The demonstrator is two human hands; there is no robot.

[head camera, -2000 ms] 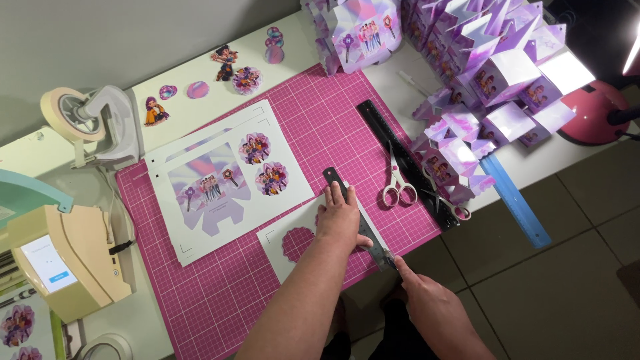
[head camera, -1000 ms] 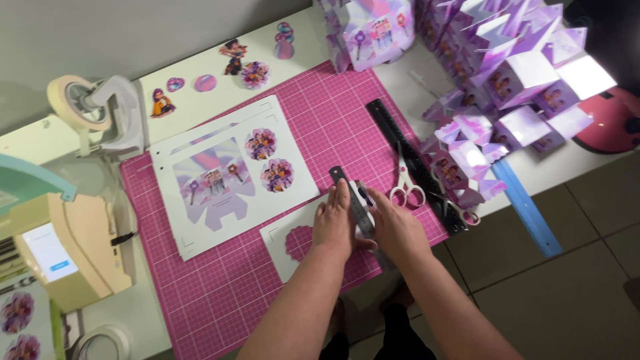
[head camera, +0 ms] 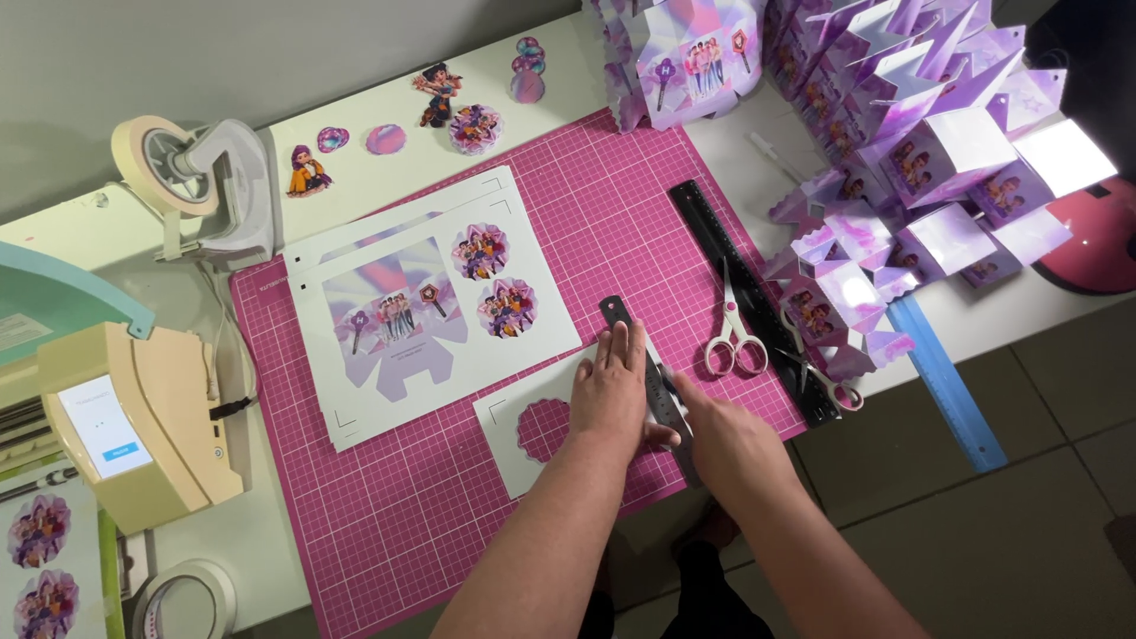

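My left hand (head camera: 612, 390) lies with its fingers stretched on a dark metal ruler (head camera: 617, 312), pressing it on a white paper sheet (head camera: 501, 435) that has scalloped cut-outs. At the ruler's right edge is my right hand (head camera: 732, 439), index finger extended along it; whatever its curled fingers hold is mostly hidden. The sheet rests on a pink cutting mat (head camera: 390, 497). Printed sheets (head camera: 532, 311) with a purple box shape and round figures lie to the upper left. White-handled scissors (head camera: 735, 342) and a black ruler (head camera: 706, 222) are to the right.
Folded purple paper boxes (head camera: 945, 160) crowd the back right, above a blue ruler (head camera: 945, 382) jutting over the table edge. A tape dispenser (head camera: 235, 186), a cutting machine (head camera: 146, 417) and a tape roll (head camera: 191, 599) stand left. Cut-out stickers (head camera: 386, 139) line the back.
A second ago both hands were close together at the ruler. Now my left hand lies flatter on it, and my right hand is apart from it on the ruler's right side.
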